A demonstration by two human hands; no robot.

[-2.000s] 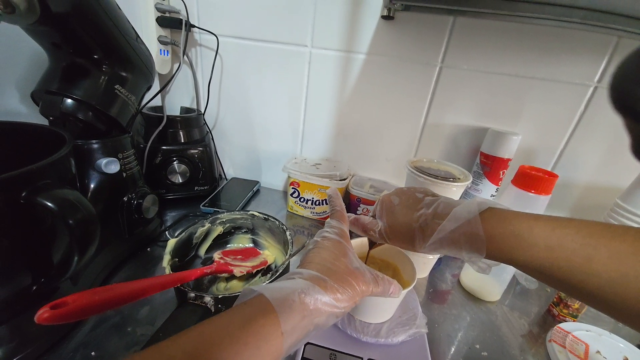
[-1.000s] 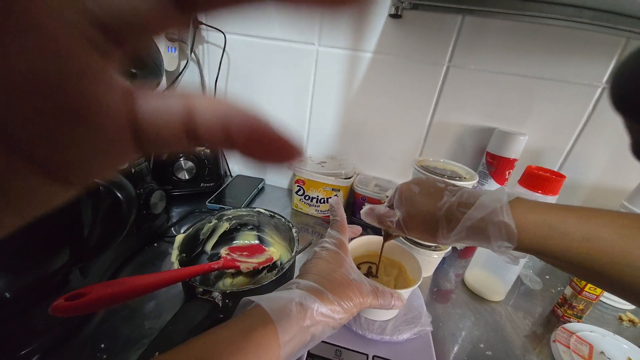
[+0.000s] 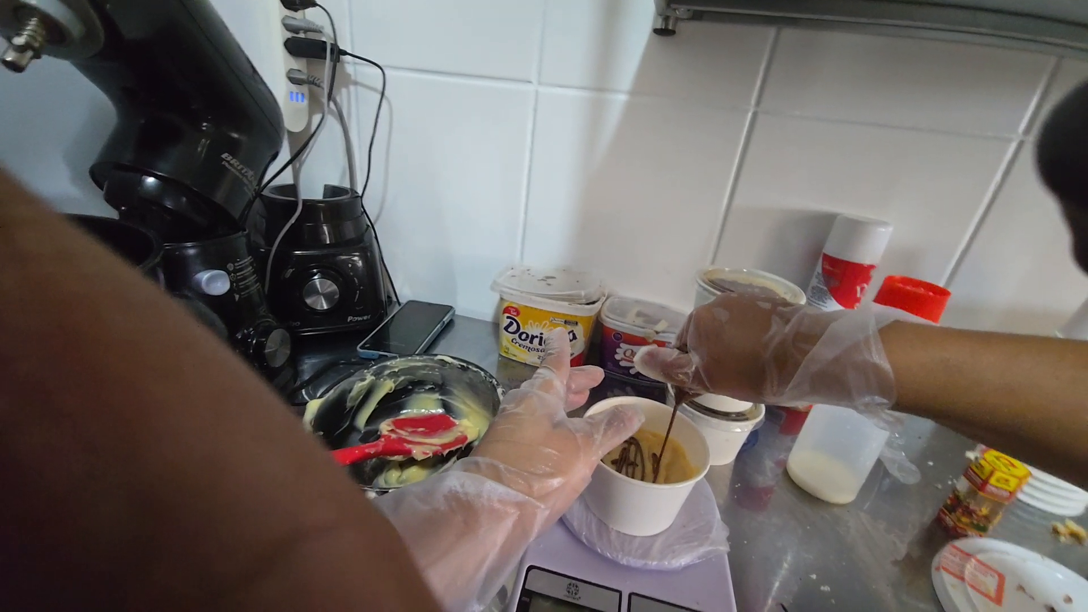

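Note:
A white paper cup stands on a plastic-covered lilac kitchen scale. Light brown filling inside carries dark brown sauce lines. My left hand, in a clear plastic glove, is at the cup's left side, its fingers apart and one fingertip over the rim. Above the cup, my gloved right hand is closed around a mostly hidden sauce dispenser; a thin dark brown stream falls from below it into the cup. Left of my left hand, a red spatula rests in a dark pan smeared with pale yellow cream.
Another bare arm, blurred, crosses the left foreground. Behind are a black stand mixer, blender base, phone, margarine tub and lidded tubs. A red-capped bottle, small box and white plate lie rightward.
My right hand has risen from close over the cup, and the sauce stream now shows. The blurred hand at upper left one second ago has given way to a forearm at lower left.

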